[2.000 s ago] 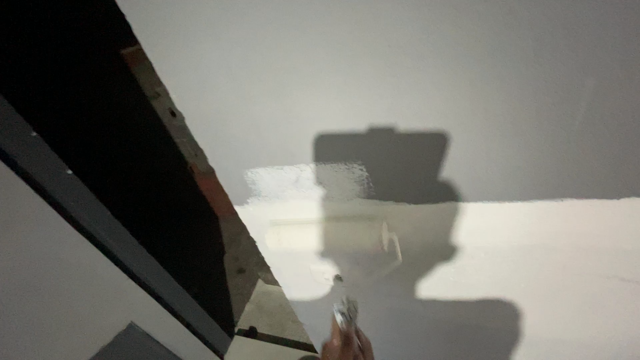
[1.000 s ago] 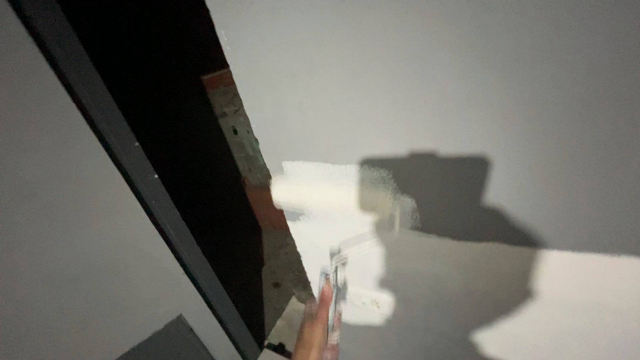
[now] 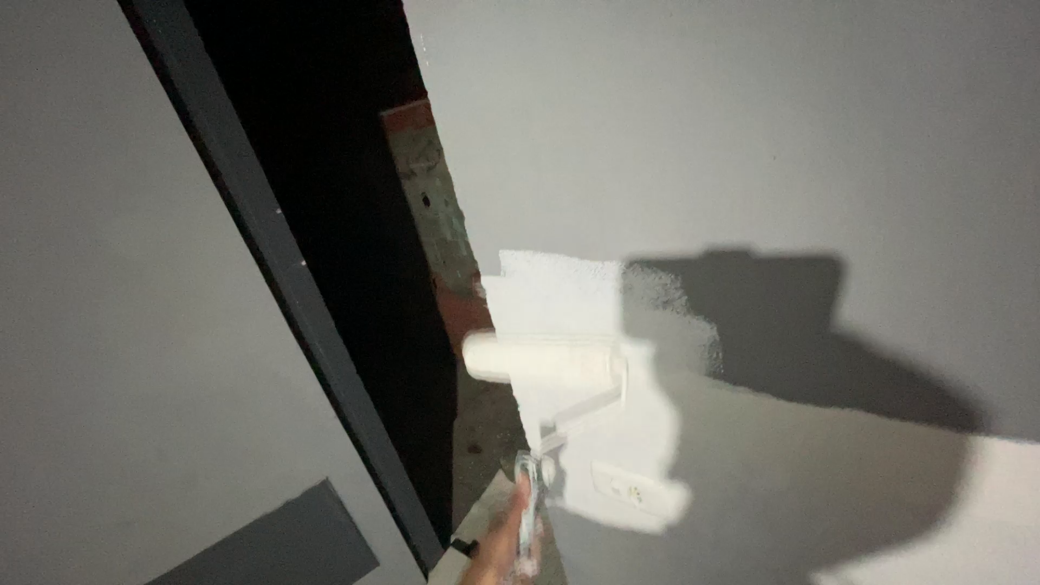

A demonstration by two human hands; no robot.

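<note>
My left hand (image 3: 508, 532), partly blurred, grips the handle of a paint roller (image 3: 544, 357) at the bottom centre. The pale roller sleeve lies roughly level across fresh white paint (image 3: 561, 292), its left end reaching past the wall's edge. A bent frame joins the sleeve's right end to the handle. The grey wall (image 3: 731, 146) shows above the white area. Below and right of the sleeve, a white rectangular wall plate (image 3: 621, 487) sits within the painted patch. My right hand is out of view.
Left of the wall edge is a dark opening with a rough strip of masonry (image 3: 443, 219). A dark grey frame (image 3: 268, 219) runs diagonally beside it, next to a light panel (image 3: 114, 244) with a darker grey patch (image 3: 276, 536). A large shadow falls across the wall at right.
The roller has moved down and left from the upper part of the patch to its present spot. The white patch by the wall edge is larger than two seconds ago. The view has shifted.
</note>
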